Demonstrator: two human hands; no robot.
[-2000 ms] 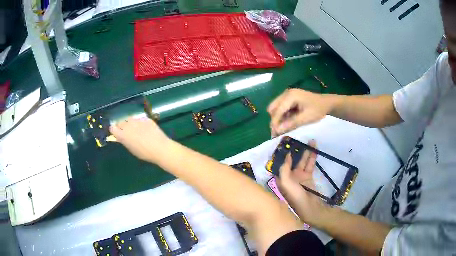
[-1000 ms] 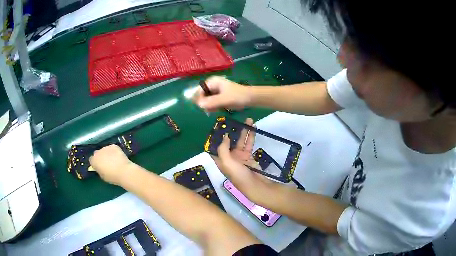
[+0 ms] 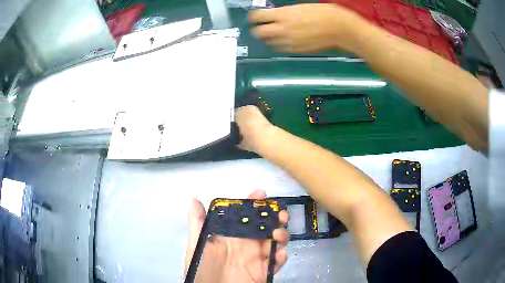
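Observation:
My left hand [image 3: 243, 260] is at the bottom centre, palm up, and holds a black phone frame [image 3: 246, 220] with gold edge patches and yellow dots; the frame's lower end is cut off by the picture edge. My right hand [image 3: 252, 128], on the black-sleeved arm, is at the left end of the green belt, against the cream guide plate. A dark frame [image 3: 249, 101] with gold bits shows just beyond its knuckles. Its fingers are hidden and blurred, so its grip is not clear. Another frame [image 3: 341, 109] lies flat on the belt to the right.
Overlapping frames [image 3: 314, 218] lie on the white sheet behind my left hand, with more stacked frames [image 3: 406, 179] and a pink-screened phone [image 3: 444, 213] at right. Another person's arm [image 3: 398, 61] reaches across the far belt before the red tray [image 3: 387, 14]. Cream guide plates [image 3: 183, 130] stand left.
The view has swung left. My left hand has come into view holding a frame. My right hand is now at the guide plate's edge. The other person's arm has moved out over the far belt.

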